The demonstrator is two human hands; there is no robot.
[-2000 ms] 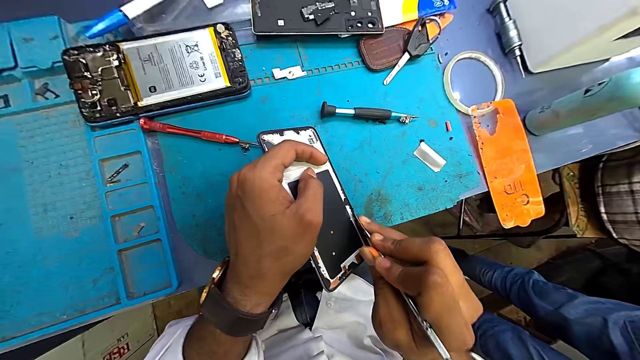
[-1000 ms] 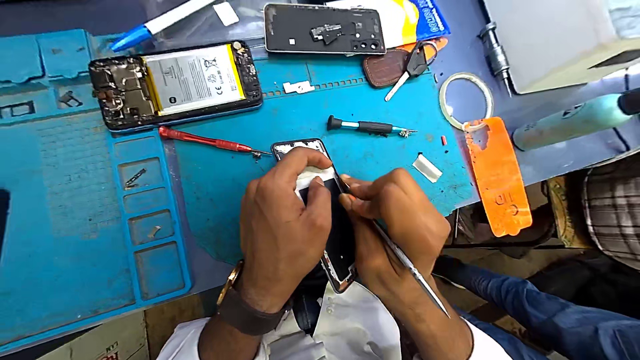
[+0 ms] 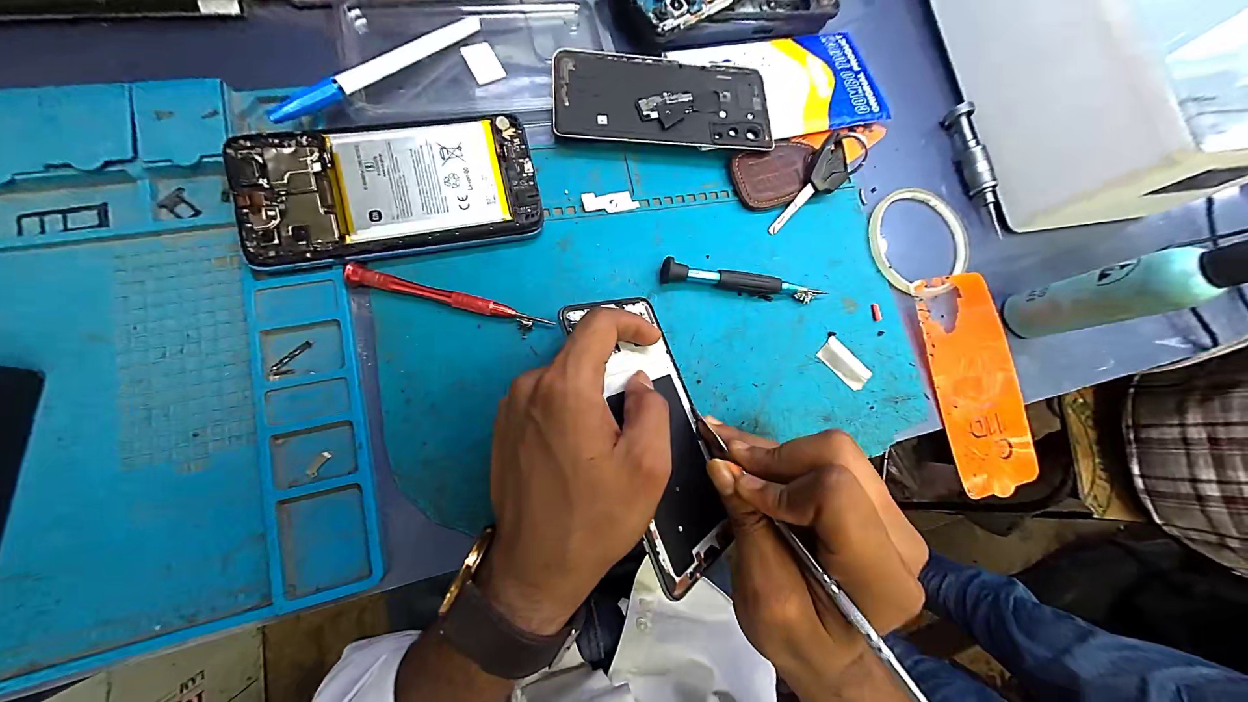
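A phone frame with a black panel and pale ends lies tilted at the mat's front edge. Over its left side, my left hand grips it, thumb and forefinger bent over the upper part. My right hand holds a slim metal tool, whose upper end meets the frame's right edge; its tip is hidden by the fingers. Left of the frame rests a red screwdriver, and to the right a teal and black screwdriver. Behind is an opened phone with its battery showing.
On the blue work mat are parts trays at left. Farther back lie a phone back panel and a key. At right are a tape ring, an orange plastic piece and a spray bottle. A person's plaid sleeve shows beyond.
The right hand has shifted a little down along the frame's right edge since a second ago, still with the metal tool. The left hand keeps its hold. The view has moved slightly.
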